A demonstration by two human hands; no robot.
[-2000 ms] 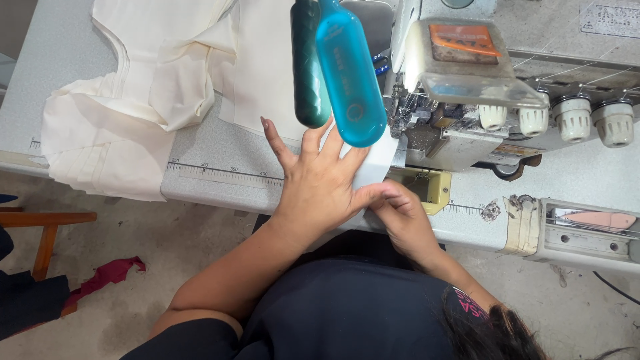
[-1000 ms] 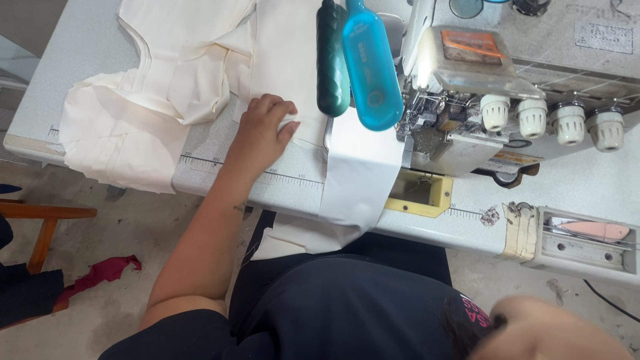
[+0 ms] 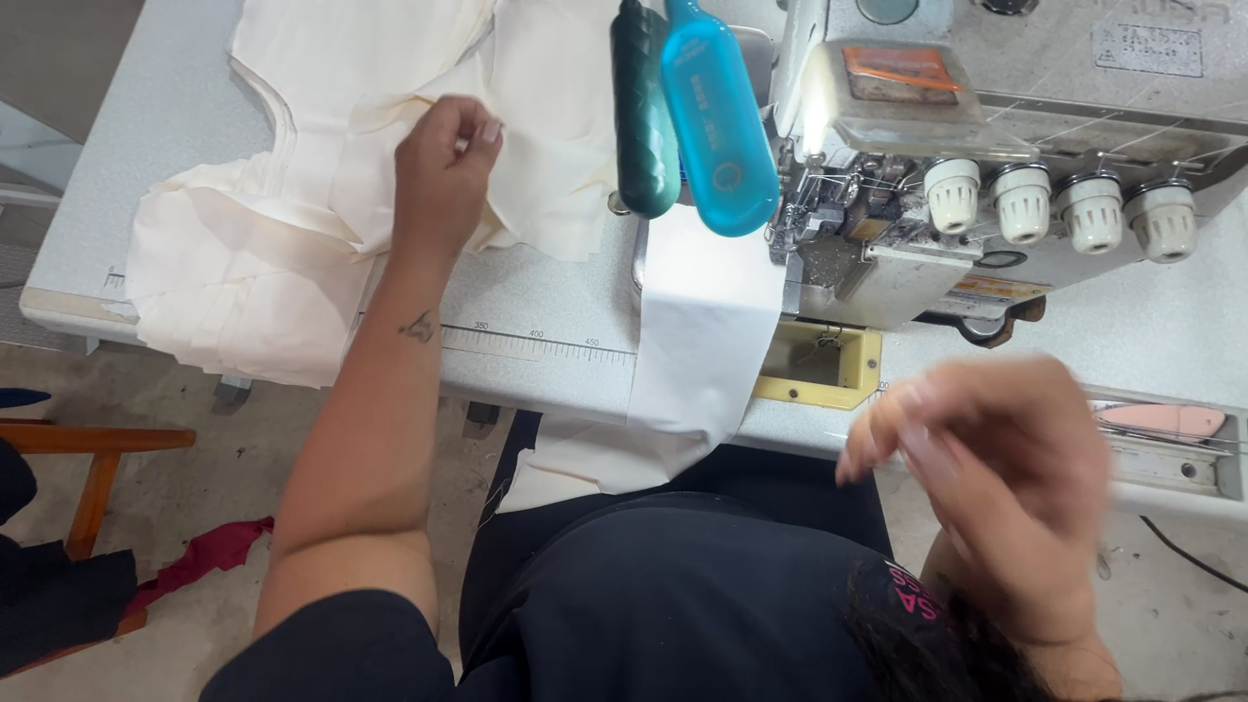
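My left hand [image 3: 448, 151] pinches the cream fabric pieces [image 3: 312, 185] piled on the left of the table; part of its grip is hidden. My right hand [image 3: 1004, 468], blurred, is raised at the right over the table's front edge, fingers curled, and I cannot tell whether it holds anything. A white fabric strip [image 3: 707, 331] lies by the needle area of the overlock sewing machine [image 3: 838, 205] and droops over the table edge onto my lap. Neither hand touches this strip.
A blue plastic paddle-shaped object [image 3: 721, 127] and a dark green one [image 3: 643, 117] hang before the machine. A yellow-framed opening [image 3: 819, 366] sits in the table. Tension knobs [image 3: 1022, 203] line the machine. A wooden chair or stool [image 3: 97, 439] stands at the lower left.
My left hand has moved left from the white fabric near the machine to the cream pile. My right hand has left the strip; it was low at the right edge one second ago and is now higher.
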